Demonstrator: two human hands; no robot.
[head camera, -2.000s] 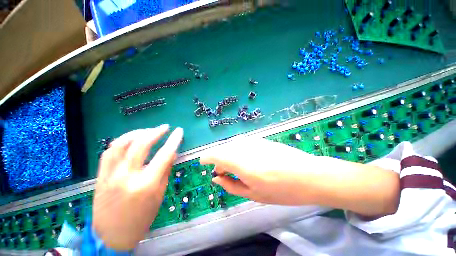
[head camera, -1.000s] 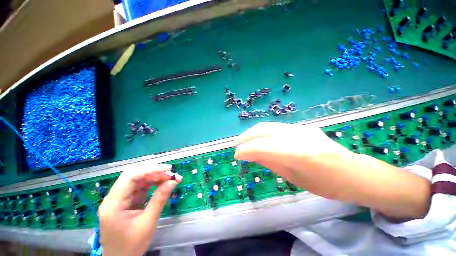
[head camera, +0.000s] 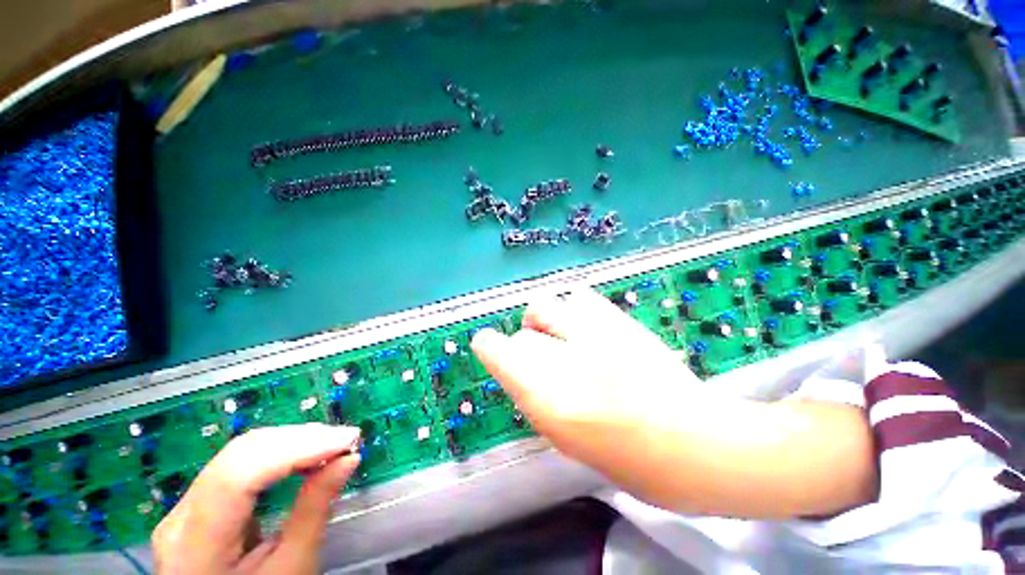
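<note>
The green PCB panels (head camera: 388, 388) form a long row in the pale-railed track along the near edge. My left hand (head camera: 253, 494) is over the row's lower left part, thumb and forefinger pinched around a tiny part, too small to name surely. My right hand (head camera: 596, 376) lies over the middle of the row, palm down, its fingertips low at the boards; whether it holds anything is hidden. Small black components lie on the green bench: two neat rows (head camera: 354, 140), a loose cluster in the middle (head camera: 523, 208) and another at left (head camera: 242, 273).
A black tray (head camera: 141, 236) of blue leaded parts is at left. Loose blue components (head camera: 731, 118) and a separate PCB panel (head camera: 871, 73) lie at upper right. A yellowish sliver (head camera: 191, 96) is near the tray. A clear strip (head camera: 697, 222) lies by the rail (head camera: 450, 312).
The view has shifted. My left hand has gone from open above the rail to a pinch low over the boards. My right hand stays over the row, its fingers now lower at the boards.
</note>
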